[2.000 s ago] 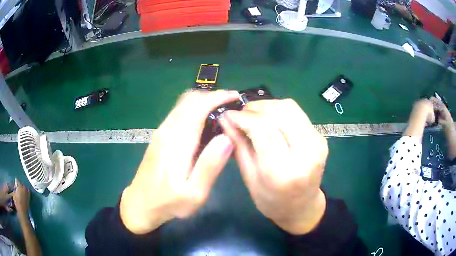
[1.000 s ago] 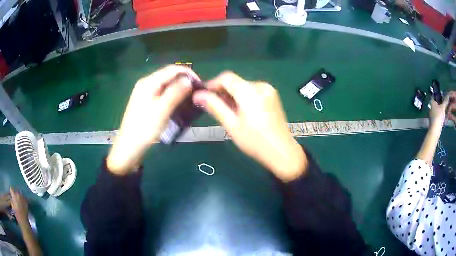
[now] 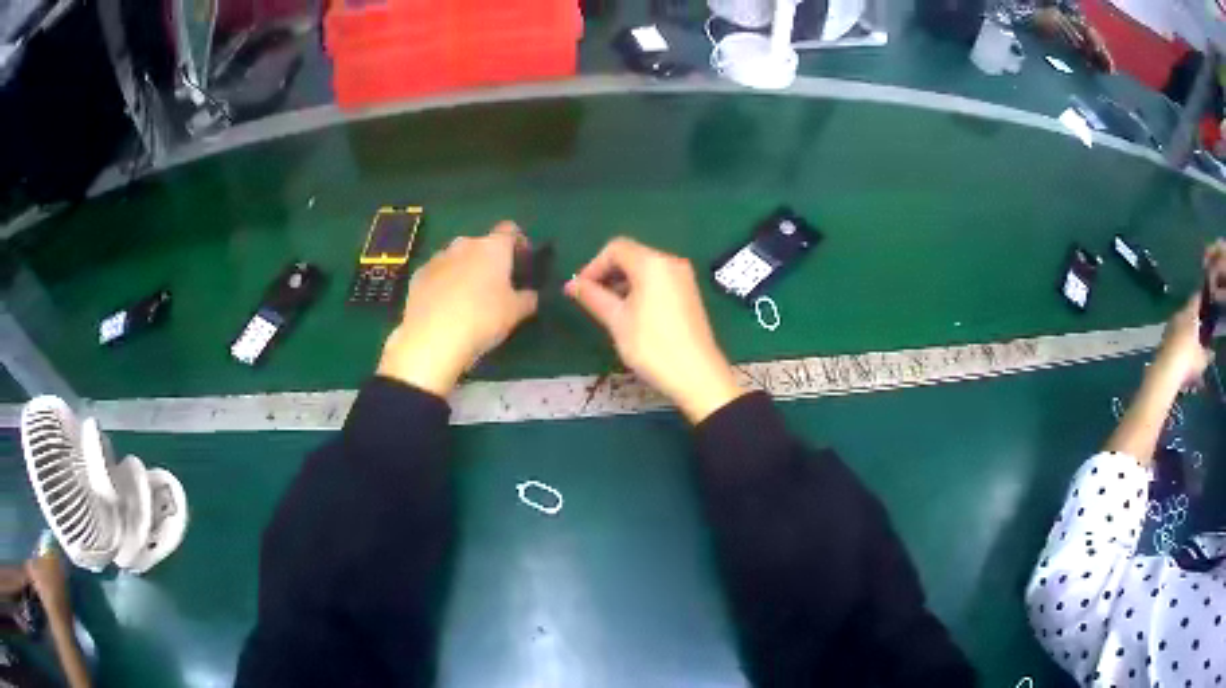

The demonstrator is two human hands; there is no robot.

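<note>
My left hand (image 3: 464,303) is over the belt, fingers closed on a dark piece (image 3: 539,266), which looks like a black phone; most of it is hidden. My right hand (image 3: 648,316) is just right of it, thumb and finger pinching a tiny white scrap (image 3: 574,285). The hands are apart. A black phone with a white keypad area (image 3: 276,315) lies tilted to the left. A yellow-trimmed phone (image 3: 390,235) lies beside my left hand. Another black phone (image 3: 766,253) lies to the right, a thin white loop (image 3: 766,315) near its lower end.
A worn metal strip (image 3: 861,372) crosses below my hands. Another white loop (image 3: 539,497) lies on the near worktop. A white fan (image 3: 101,491) stands left. Red trays (image 3: 451,51) are beyond the belt. A co-worker in a dotted sleeve (image 3: 1102,538) is at right, near more phones (image 3: 1080,277).
The phone my hands held is out of my right hand; a black phone now lies left of my left hand. My hands have moved apart. The phones on the belt have shifted left.
</note>
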